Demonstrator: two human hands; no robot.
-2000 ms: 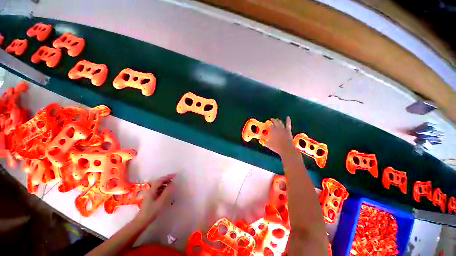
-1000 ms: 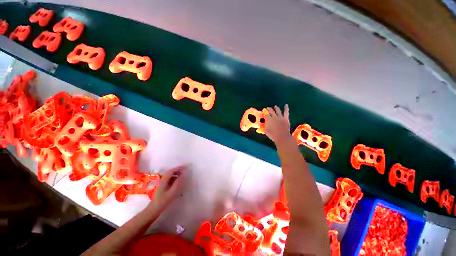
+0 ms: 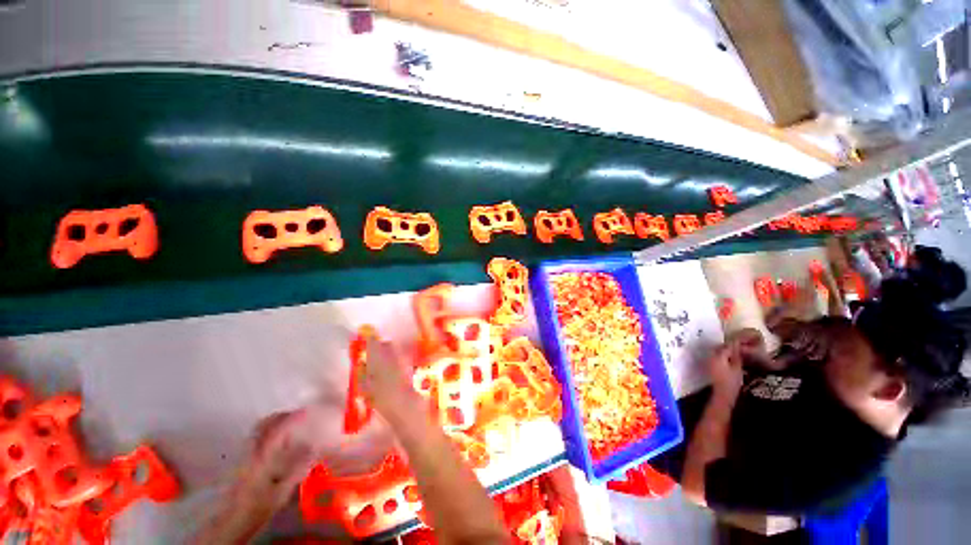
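My right hand (image 3: 385, 373) is over the pale tabletop and grips an orange controller shell (image 3: 357, 394), seen edge-on and nearly upright. My left hand (image 3: 285, 439) is blurred, just left of that shell and low over the table; whether it holds anything cannot be told. A heap of orange shells (image 3: 463, 373) lies right of my right hand, partly hidden by my forearm. Another shell (image 3: 362, 498) lies near the table's front edge. A second shell pile (image 3: 48, 458) is at the lower left.
A green conveyor belt (image 3: 213, 170) runs beyond the table with a row of spaced shells. A blue bin (image 3: 665, 426) of small orange parts stands right of the heap. A metal bar (image 3: 767, 197) crosses the belt at right. A seated person in black (image 3: 788, 426) works beyond the bin.
The view has turned right, bringing the neighbouring worker into sight. My right hand has left the shell on the belt, come back over the table and taken hold of another shell.
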